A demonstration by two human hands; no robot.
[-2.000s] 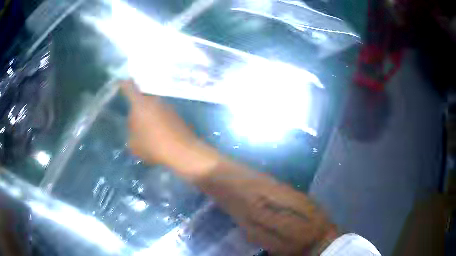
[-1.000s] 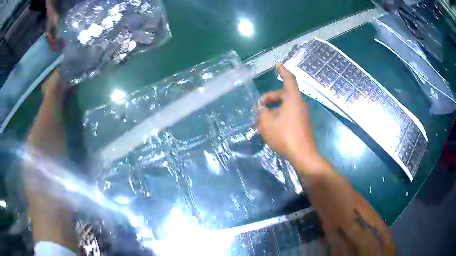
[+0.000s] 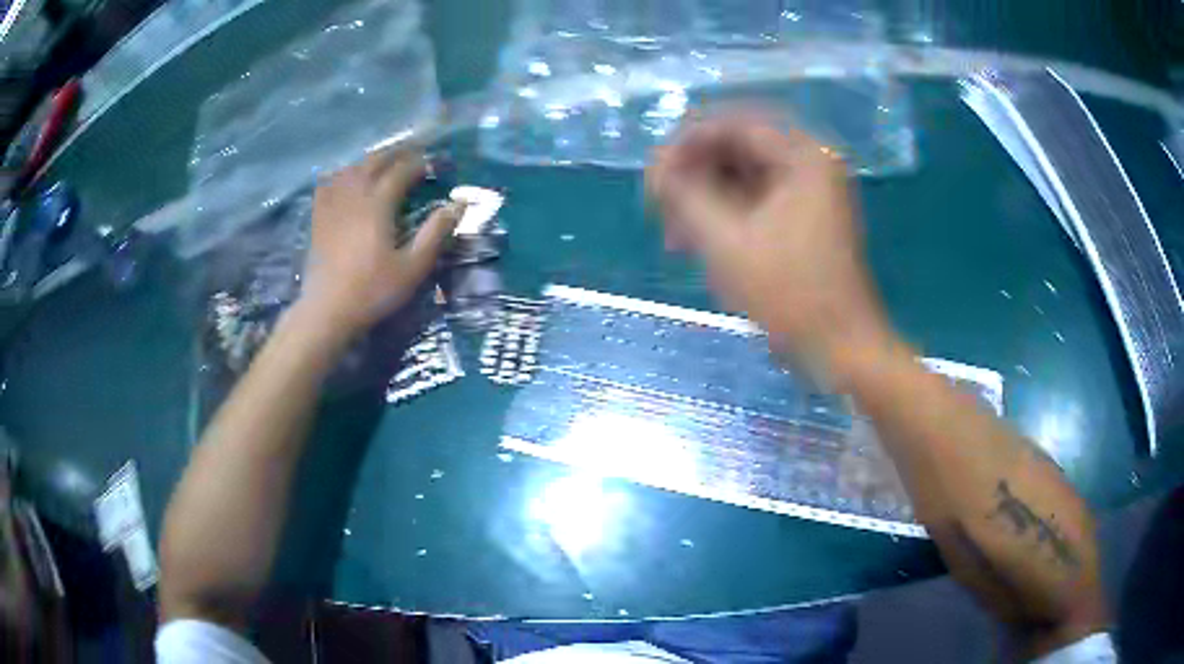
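Note:
My left hand (image 3: 370,247) rests over the loose board pile (image 3: 260,305) at the left, fingers spread. Whether a board is under its fingertips is hidden. Patterned boards (image 3: 513,340) lie just right of the pile, touching the left end of the label sheet. The label sheet (image 3: 701,409) lies flat in front of me, silvery, with white edge strips and strong glare. My right hand (image 3: 760,221) is raised above the sheet's far side, blurred, fingers curled; whether it holds anything cannot be seen.
A clear plastic bag (image 3: 701,97) lies at the far side; another plastic bag (image 3: 318,110) lies beyond my left hand. Spare label sheets (image 3: 1097,221) curve along the right. A small white-silver packet (image 3: 126,525) is near the left edge. A red-handled item (image 3: 52,127) is at the far left.
The large clear bag has moved from in front of me to the far side. My left hand has come from the left onto the boards. The label sheet now shows fully before me.

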